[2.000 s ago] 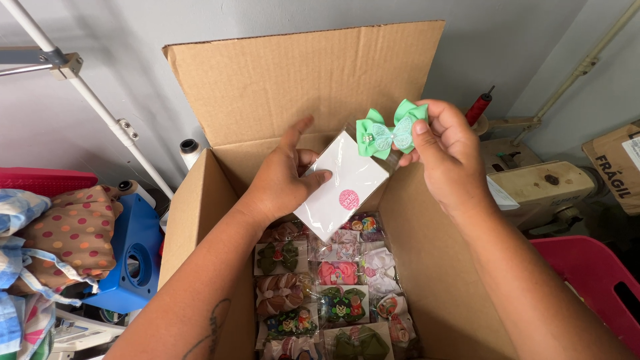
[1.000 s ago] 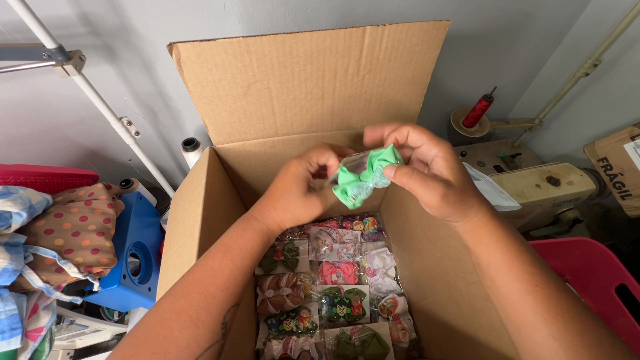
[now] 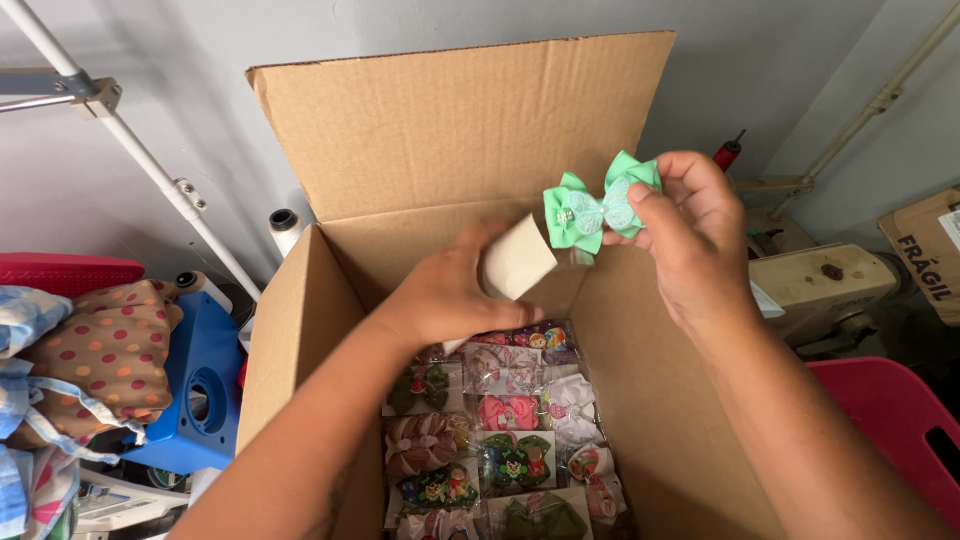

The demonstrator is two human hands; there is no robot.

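A mint-green ribbon hair bow [image 3: 602, 206] with a pale butterfly is pinched between the thumb and fingers of my right hand [image 3: 690, 225], above an open cardboard box [image 3: 465, 127]. My left hand [image 3: 457, 289], partly blurred, holds a white card [image 3: 519, 257] just left of the bow. Clear plastic shows near the bow's lower edge; how it joins the card I cannot tell. Below both hands, packaged hair bows lie in rows inside the box, among them a pink bow [image 3: 508, 412], a white bow [image 3: 571, 409] and an olive-green bow [image 3: 545, 517].
On the left are a blue plastic part [image 3: 187, 382], a polka-dot fabric bundle [image 3: 97, 352], a thread cone [image 3: 285, 229] and a white metal pole [image 3: 142, 154]. A sewing machine [image 3: 821, 281], a pink basket [image 3: 877, 382] and another cardboard box [image 3: 926, 247] stand right.
One second ago the bow was between both hands, low over the box. Now my right hand has it farther right, and the card shows in my left hand, as it did two seconds ago.
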